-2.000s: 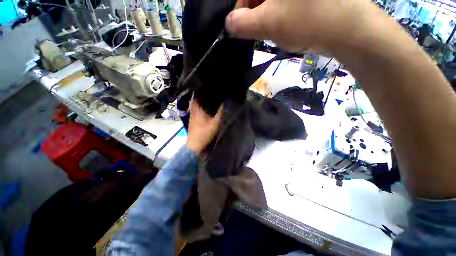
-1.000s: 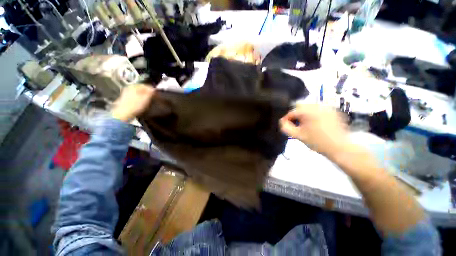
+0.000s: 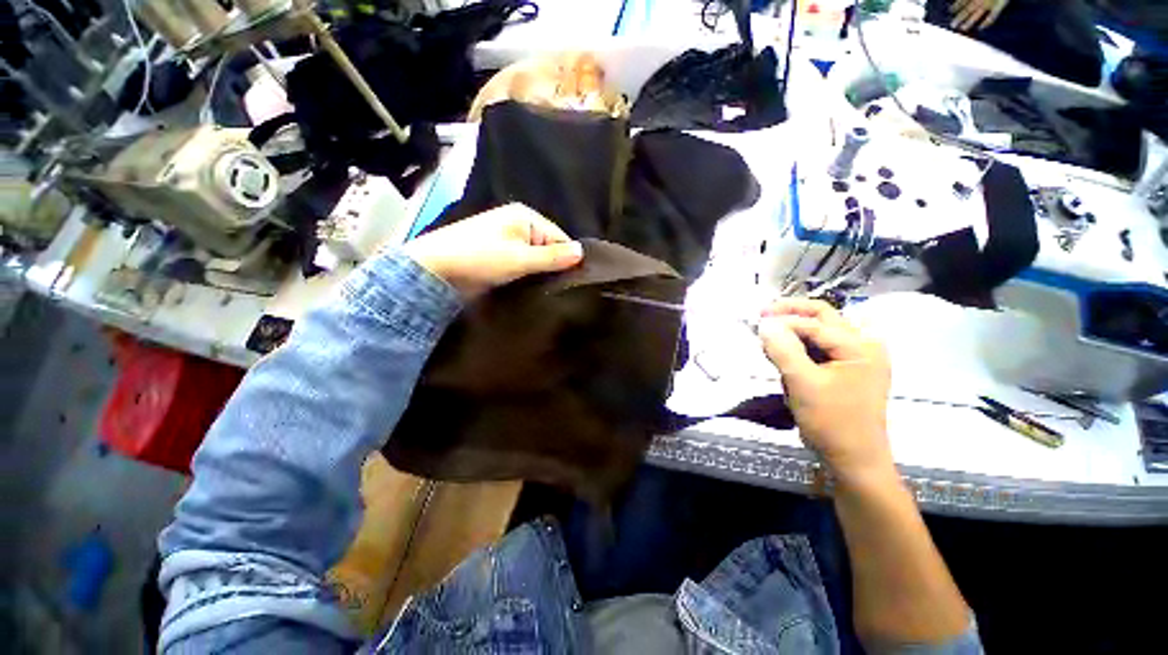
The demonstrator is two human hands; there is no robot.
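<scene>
The dark brown garment (image 3: 551,384) hangs over the table's front edge, its upper part lying on the white top. My left hand (image 3: 506,246) pinches a folded edge of it between thumb and fingers near the middle. My right hand (image 3: 826,371) is to the right of the cloth, thumb and fingertips pinched together. A fine pale thread (image 3: 640,301) runs from the cloth toward these fingertips. Its far end is lost against the white table.
A white machine (image 3: 884,192) with a black cloth strip stands at right. Snips (image 3: 1021,422) lie near the ruler-marked edge (image 3: 756,463). An older beige machine (image 3: 211,186) stands at left, with a red stool (image 3: 160,407) below. A cardboard box (image 3: 442,537) is beneath the garment.
The garment was stretched wide with my left hand at its left corner; now my left hand is at its middle. The pale thread now shows between cloth and right hand. The view has shifted.
</scene>
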